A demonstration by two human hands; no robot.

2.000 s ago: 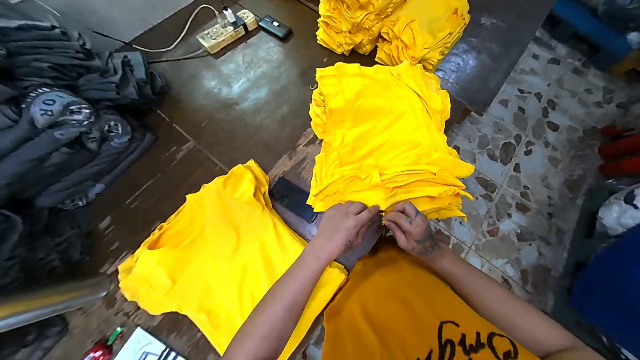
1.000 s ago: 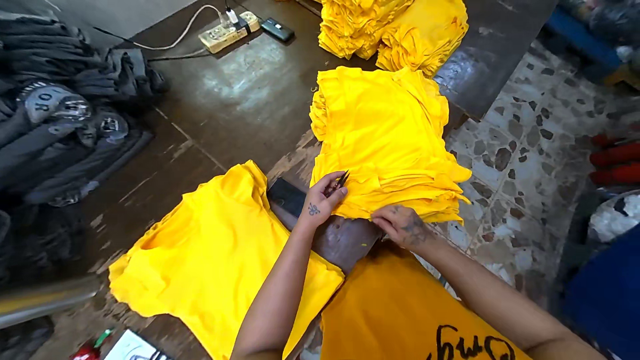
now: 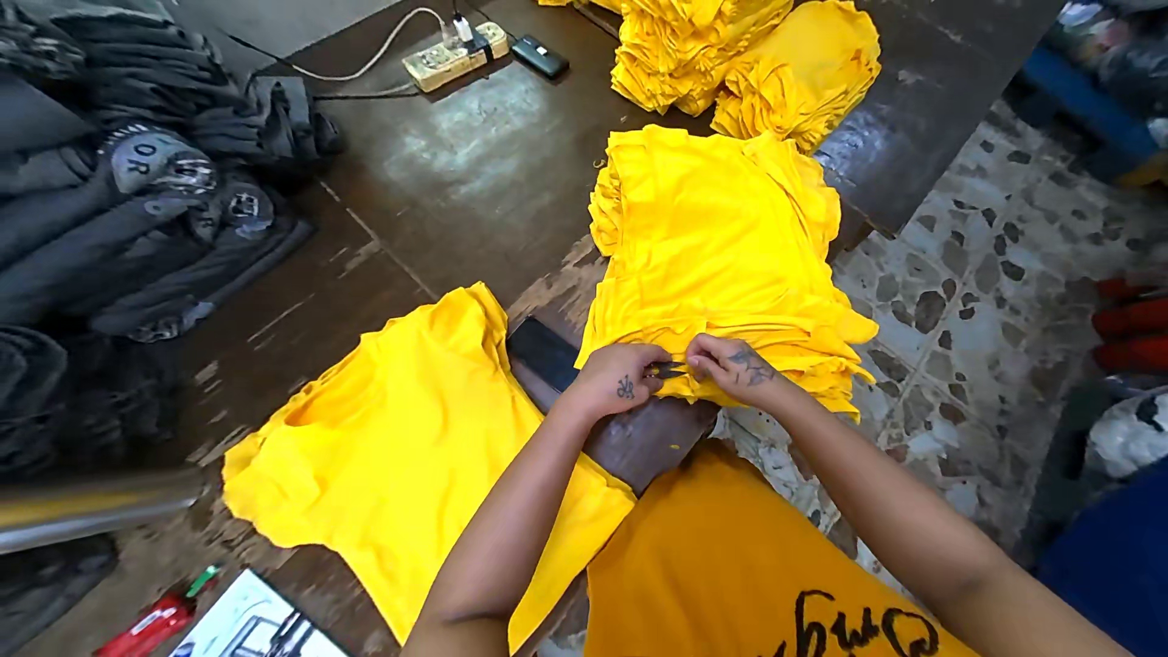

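Observation:
A stack of yellow garments [image 3: 721,237] lies at the table's edge, its near side layered in loose folds. At that near side, my left hand [image 3: 620,379] holds a small dark cutting tool [image 3: 668,370], probably thread snips, with its tip pointing right. Close beside it, my right hand [image 3: 730,365] pinches the fabric edge of the stack between thumb and fingers. To the left, a yellow shirt [image 3: 392,429] is spread on the table, partly under my left forearm. A dark phone-like object [image 3: 546,354] lies between shirt and stack.
More yellow bundles [image 3: 703,55] sit at the back. A power strip [image 3: 456,57] with cables and a black device [image 3: 540,57] lie behind. Dark garments [image 3: 137,201] are piled left. At the lower left are a red object [image 3: 151,625] and a printed sheet [image 3: 255,620]. Stone-patterned floor [image 3: 949,274] shows right.
My left hand, raised over the stack with the tool a second ago, has come down toward the stack's near edge. My right hand has moved slightly up, nearer to it.

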